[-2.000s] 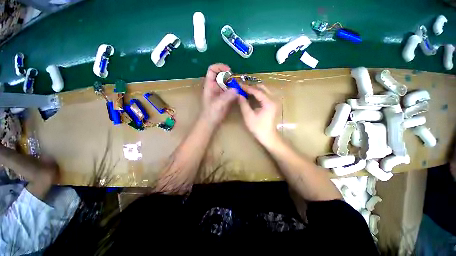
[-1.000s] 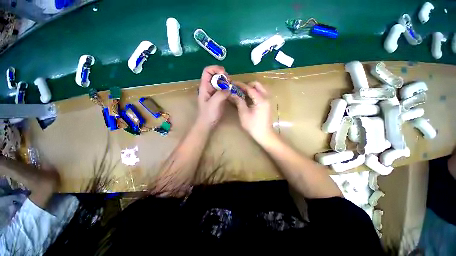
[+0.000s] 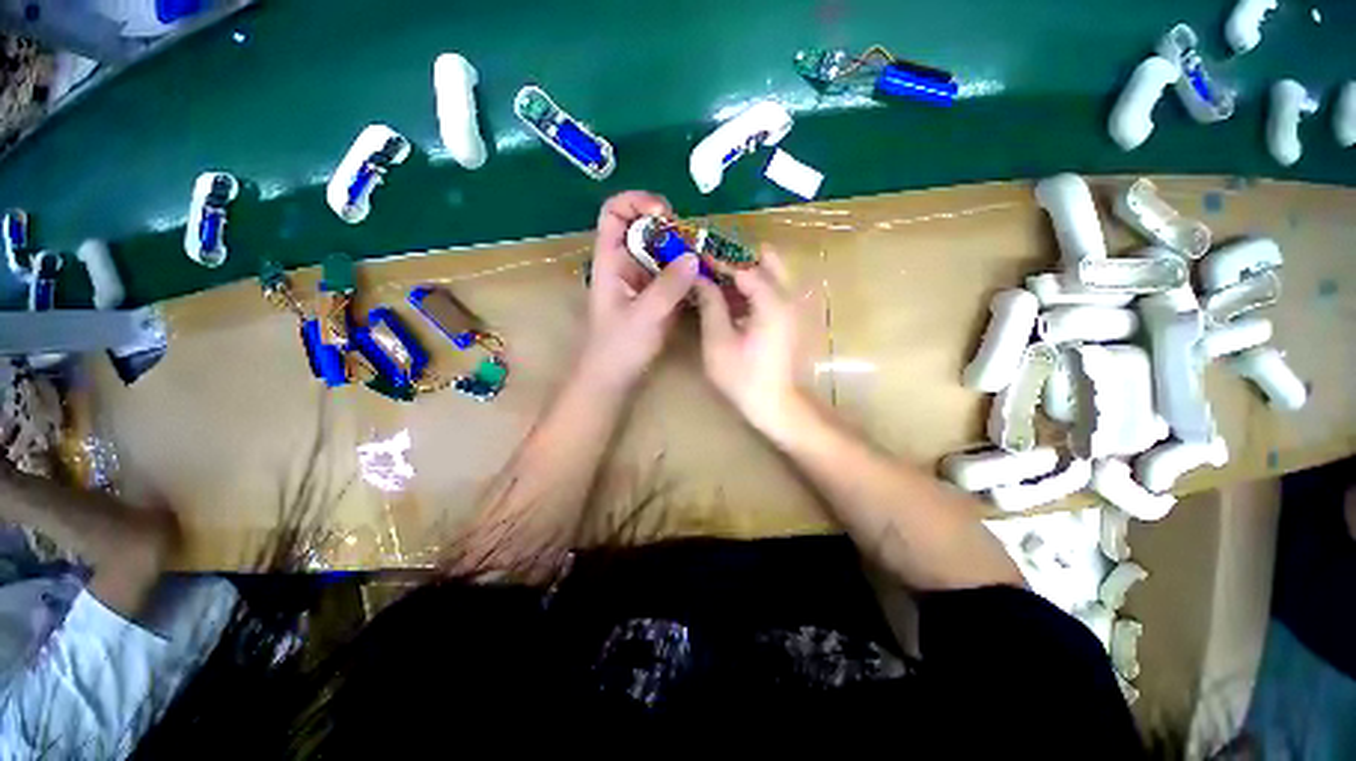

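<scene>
My left hand (image 3: 628,290) holds a white plastic housing (image 3: 643,238) near the bench's far edge. A blue battery (image 3: 669,248) lies at the housing's opening, partly inside it. My right hand (image 3: 751,320) is at the battery's lower end, with its fingers around a green circuit board (image 3: 724,248). Lead wires (image 3: 674,226) run between battery and board. My fingers hide the lower part of the housing. Waiting battery-and-board sets (image 3: 390,345) lie on the bench at left.
Empty housings (image 3: 1118,394) are heaped at right, above an open carton (image 3: 1190,595). Loaded housings (image 3: 567,133) and a loose battery with board (image 3: 915,82) lie on the green belt (image 3: 640,60). Another person's arm (image 3: 89,520) is at far left. A dark sleeve (image 3: 1321,535) is at far right.
The items on the belt have shifted left. The circuit board has tilted away from the housing and now shows its green face beside the battery. Both hands stay at nearly the same place.
</scene>
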